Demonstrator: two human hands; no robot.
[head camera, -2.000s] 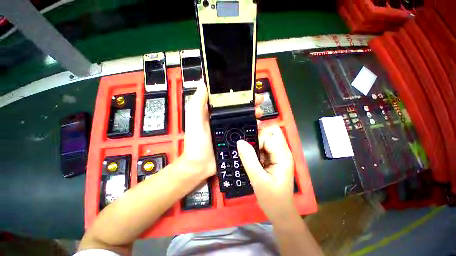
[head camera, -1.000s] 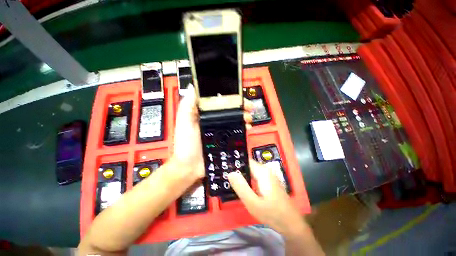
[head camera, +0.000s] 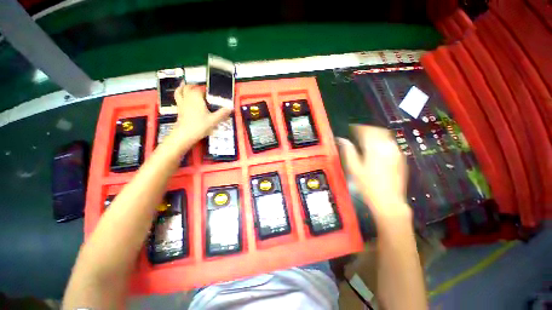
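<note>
The red-orange tray (head camera: 200, 272) holds several closed black flip phones (head camera: 270, 204) with round gold spots. Two open flip phones with gold-framed screens stand up at its back edge, one left (head camera: 170, 100) and one nearer the middle (head camera: 220, 85). My left hand (head camera: 192, 115) is over the back row between them, its fingertips at the left screen and its thumb at the base of the middle one, fingers apart. It hides part of the left phone's keypad half. My right hand (head camera: 376, 163) is blurred, right of the tray. Whether it holds anything cannot be told.
A dark smartphone (head camera: 69, 181) lies left of the tray. A white paper square (head camera: 414, 102) lies on the printed mat (head camera: 445, 160) at the right. Stacked red trays (head camera: 484, 103) lean at the far right. A metal post (head camera: 51, 48) and green belt (head camera: 290, 42) are behind.
The open phone is gone from my hands, and closed phones show where it was. My left hand has moved to the left open phones. My right hand has moved right, off the tray.
</note>
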